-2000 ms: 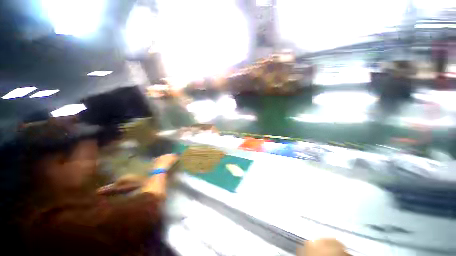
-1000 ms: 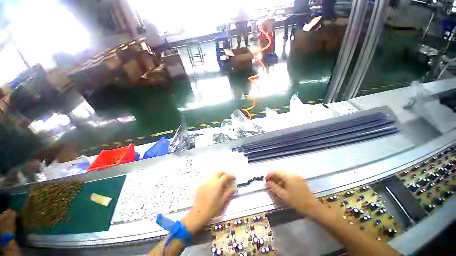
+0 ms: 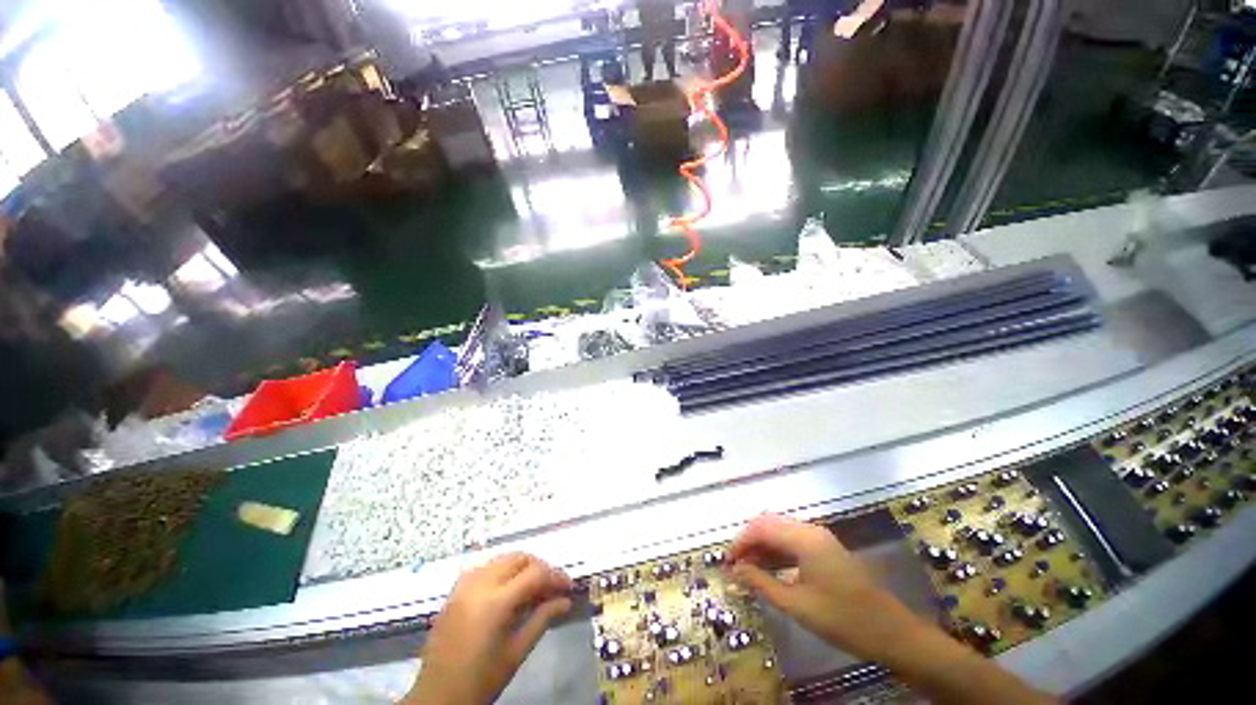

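Note:
A tan circuit board (image 3: 678, 636) dotted with parts lies on the conveyor in front of me. My left hand (image 3: 499, 617) is at the board's upper left corner, fingers bent close together; whether it holds a part cannot be told. My right hand (image 3: 813, 576) is at the board's upper right edge, thumb and finger together at the board; a part between them is too small to tell. A short line of small black parts (image 3: 689, 461) lies alone on the pale bench. A wide pile of small white connectors (image 3: 427, 489) lies left of it.
More boards (image 3: 995, 554) lie on the conveyor at right. Long dark component tubes (image 3: 882, 339) lie across the bench. A brown heap (image 3: 117, 530) and pale label (image 3: 267, 518) are on a green mat (image 3: 262, 562). Red (image 3: 294, 401) and blue (image 3: 423, 372) bins and clear bags line the far edge.
Both hands have moved from beside the black parts down towards the board on the conveyor. The black parts remain on the bench. The view has shifted, showing more of the board.

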